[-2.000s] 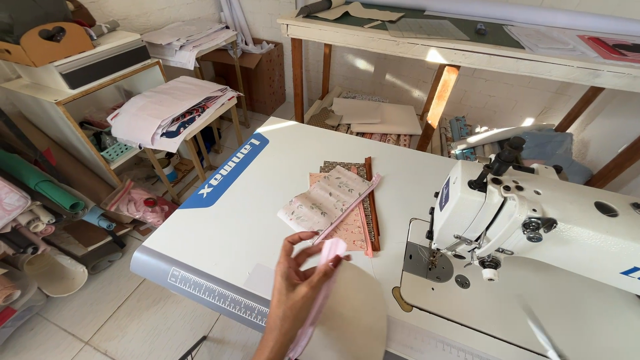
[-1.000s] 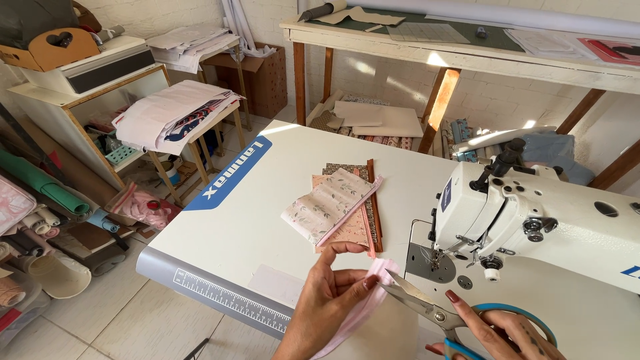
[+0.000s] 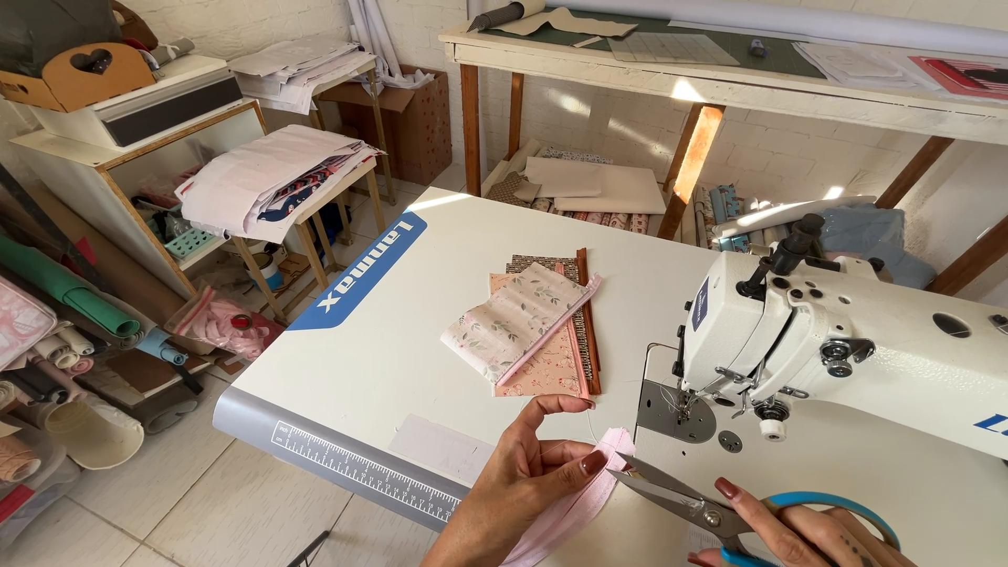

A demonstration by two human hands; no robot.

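Note:
My left hand (image 3: pixel 531 480) pinches the end of a pink fabric strip (image 3: pixel 579 508) between thumb and finger; a thin thread runs from it. My right hand (image 3: pixel 811 528) grips fabric scissors (image 3: pixel 709 512) with blue handles, their blades parted at the strip's end. Behind the hands lies a stack of fabric pieces: a floral piece (image 3: pixel 512 319) with a pink edge on top, a peach print piece (image 3: pixel 551 362) below it and a dark patterned piece with a brown edge (image 3: pixel 591 323). The white sewing machine (image 3: pixel 850 346) stands to the right, its needle above the metal plate (image 3: pixel 665 409).
The sewing table (image 3: pixel 378 362) has a printed ruler (image 3: pixel 362 472) along its near edge. A pale rectangle (image 3: pixel 441 447) lies near that edge. Fabric rolls (image 3: pixel 79 299) and a stool with stacked fabric (image 3: pixel 260 177) stand left. A long work table (image 3: pixel 567 75) runs behind.
My right hand has come in from the right with the scissors, whose blades are now at the strip. My left hand has moved toward the lower right from the stack, still holding the strip.

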